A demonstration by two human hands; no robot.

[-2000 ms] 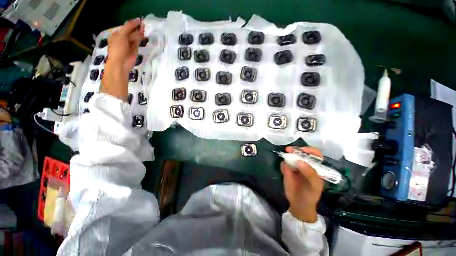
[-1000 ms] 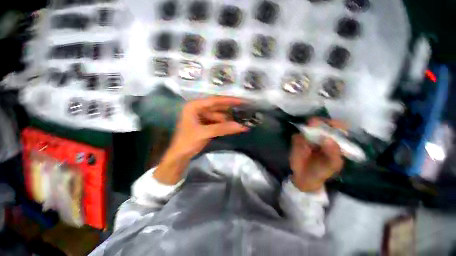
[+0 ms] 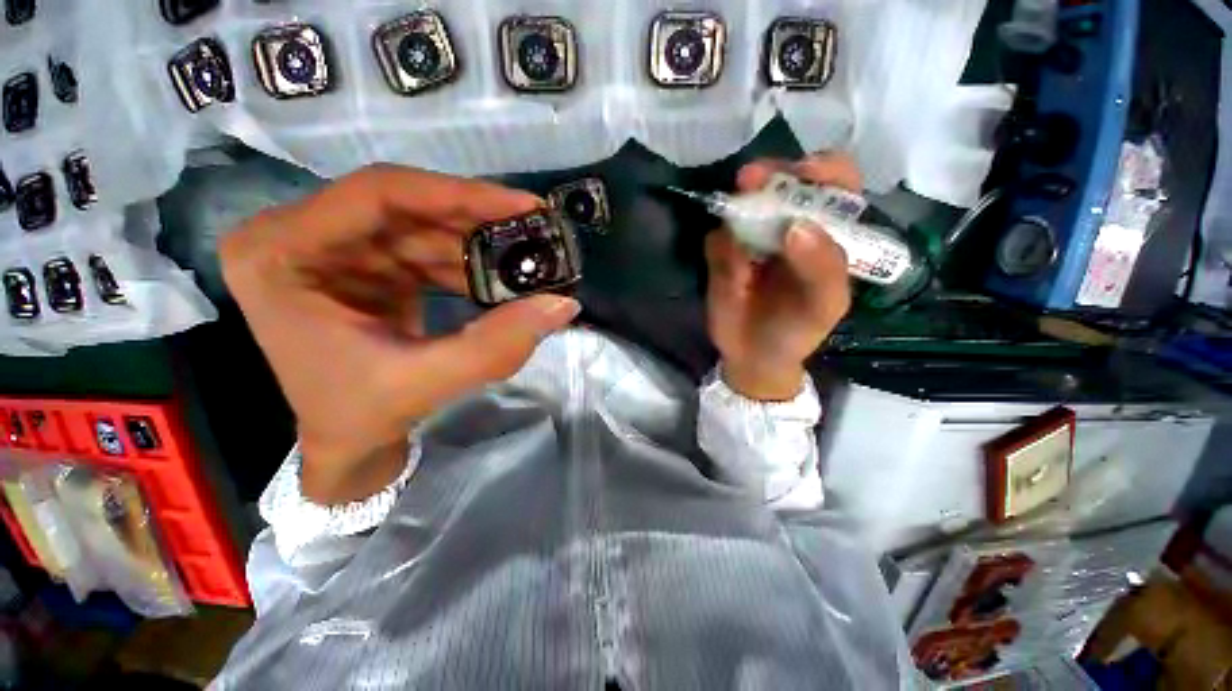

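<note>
My left hand [image 3: 385, 304] holds a watch case [image 3: 524, 259] between thumb and fingers, its round centre facing up. A second watch case [image 3: 581, 205] lies on the dark green mat just behind it, partly overlapped by the held one. My right hand [image 3: 784, 270] holds the adhesive syringe [image 3: 827, 230], a white tube with printed label. Its thin needle [image 3: 686, 193] points left, toward the cases, and touches neither. The green adapter at the syringe's rear is partly hidden.
A row of watch cases [image 3: 538, 54] lies on the white foam sheet [image 3: 615, 115] behind the hands. Smaller dark parts [image 3: 62, 281] lie on the left sheet. A red tray [image 3: 203, 506] is at lower left. The blue glue dispenser [image 3: 1067, 162] stands at right.
My left hand has come from the left-hand sheet to the front centre and now holds a watch case up. My right hand still holds the syringe. The camera view has shifted closer and lower.
</note>
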